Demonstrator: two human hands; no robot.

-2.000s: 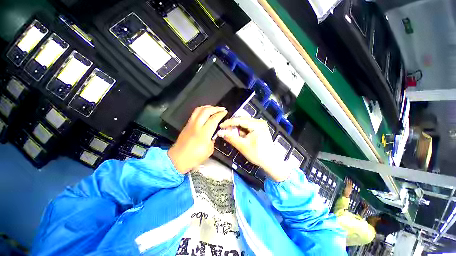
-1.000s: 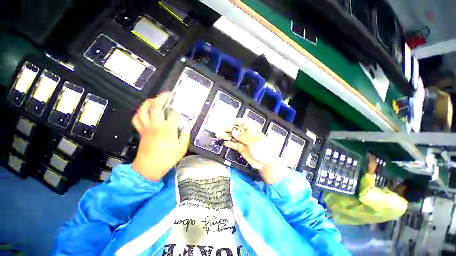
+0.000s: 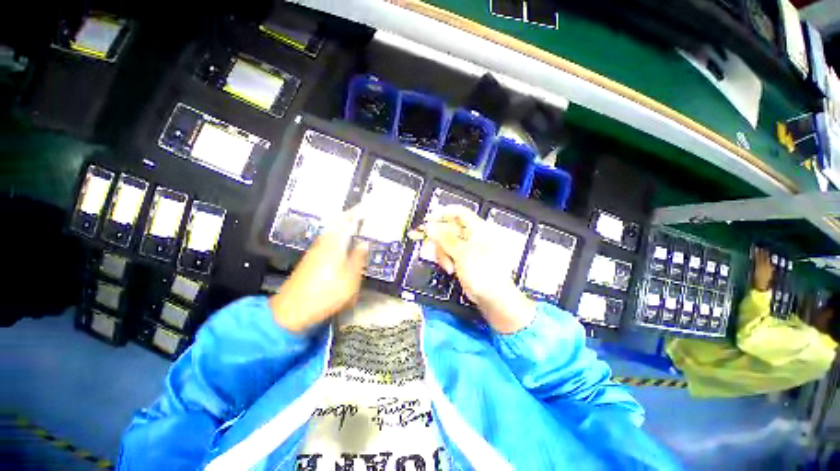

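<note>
A black foam tray (image 3: 368,156) lies before me with a row of several open phone units, pale in the centre and dark at the ends. My left hand (image 3: 327,271) is over the lower left edge of the second phone unit (image 3: 393,198), fingers together and pointing up the tray; whether it grips anything is hidden. My right hand (image 3: 460,253) is over the third phone unit (image 3: 428,278), thumb and fingers pinched around a tiny dark part (image 3: 416,235) of unclear kind. The first phone unit (image 3: 318,184) lies uncovered at the left.
Several blue bins (image 3: 468,138) stand behind the tray. Foam trays with open phones (image 3: 221,147) lie at the left. A clear blister tray (image 3: 686,281) is at the right, near a coworker's yellow sleeve (image 3: 774,345). A pale-edged shelf (image 3: 553,78) runs behind the bins.
The phone unit earlier held up in my hands is down in the tray's first slot. My left hand has moved right from the first unit to the second. The view has turned.
</note>
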